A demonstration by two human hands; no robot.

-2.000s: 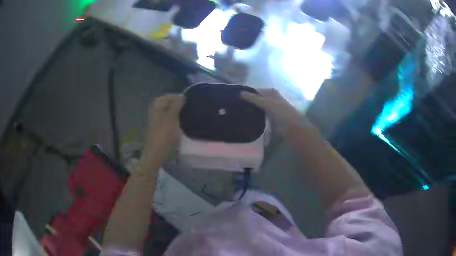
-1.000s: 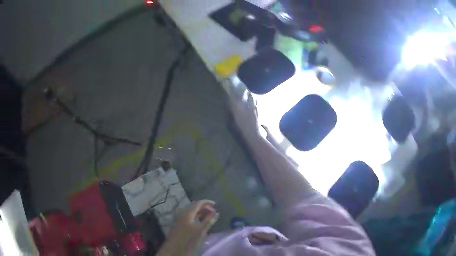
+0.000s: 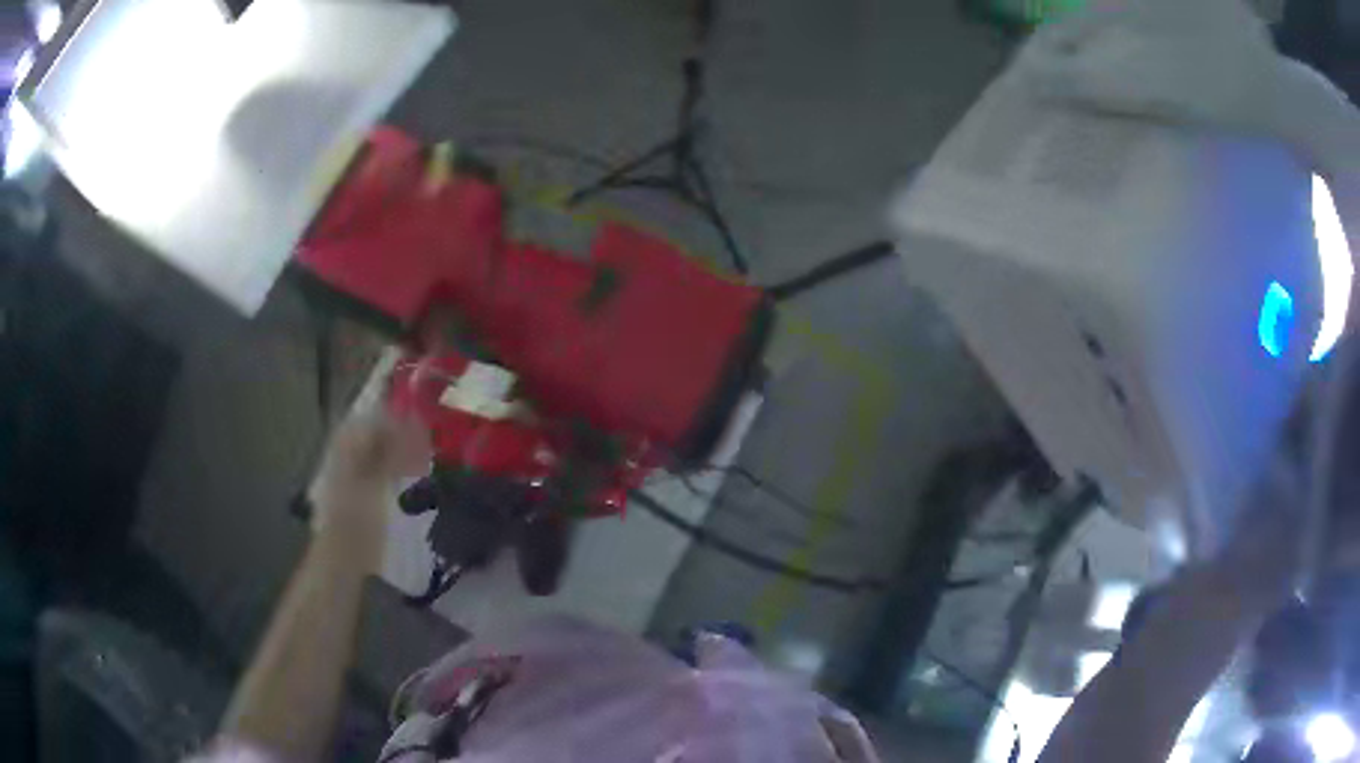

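Observation:
A large white rounded unit point(image 3: 1074, 224) fills the right side, close to the camera and tilted, with a small blue glow on its right part. My right hand point(image 3: 1268, 522) is blurred at its lower right edge and appears closed on it; the fingers are hard to make out. My left hand point(image 3: 366, 447) is beside the red motorised rig point(image 3: 641, 328), at its lower left. Its fingers are blurred, and I cannot tell whether it touches the rig or holds anything.
A bright white square plate point(image 3: 224, 134) is at the rig's upper left. A black tripod point(image 3: 683, 157) stands on the grey floor behind, with yellow tape point(image 3: 858, 462) and dark cables. A glaring bench part point(image 3: 1044, 701) shows at the lower right.
The view has swung from the bench to the red rig. The white unit now stands large at the right by my right hand. My left hand has moved beside the rig.

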